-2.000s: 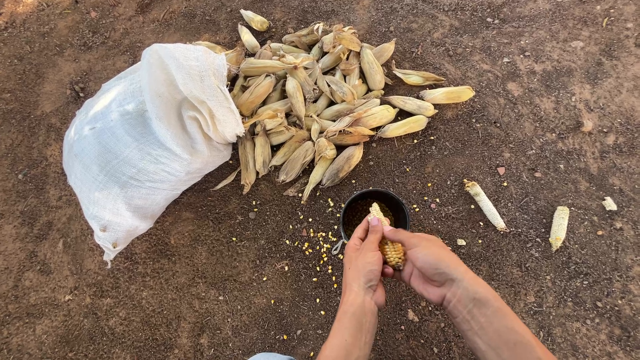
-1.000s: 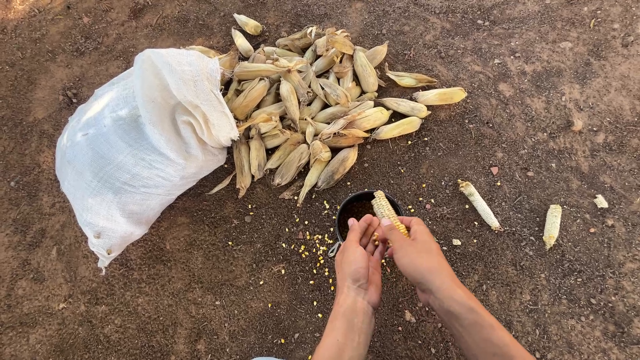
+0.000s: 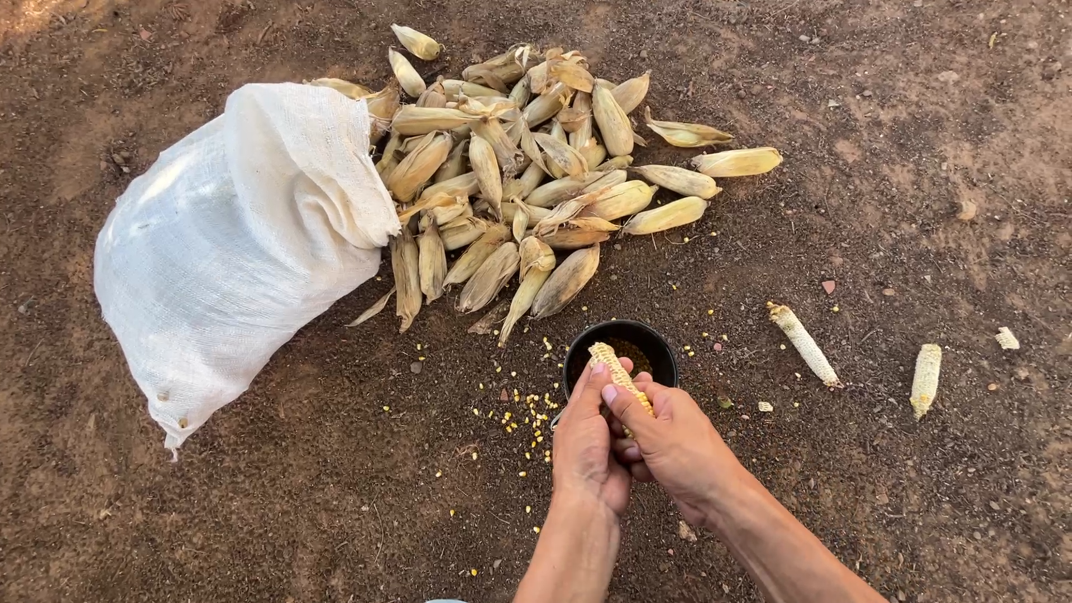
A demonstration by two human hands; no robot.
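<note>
Both my hands hold one partly shelled corn cob (image 3: 615, 373) over the near rim of a dark round pot (image 3: 662, 356). My left hand (image 3: 586, 448) supports it from the left, fingers beneath. My right hand (image 3: 677, 444) grips it from the right, with the thumb lying on the cob. The cob's upper end looks bare; yellow kernels show lower down. Inside the pot are loose kernels, partly hidden by the cob and fingers. More kernels (image 3: 523, 419) lie scattered on the soil left of the pot.
Dry unhusked corn ears (image 3: 519, 167) are heaped beyond the pot, against the mouth of a full white woven sack (image 3: 234, 243) at left. On the soil to the right lie a bare cob (image 3: 804, 345), another bare cob (image 3: 925, 381) and a small cob piece (image 3: 1007, 338).
My left hand has closed in around the cob from a more open palm one second ago. More of the cob's upper part looks bare than two seconds ago.
</note>
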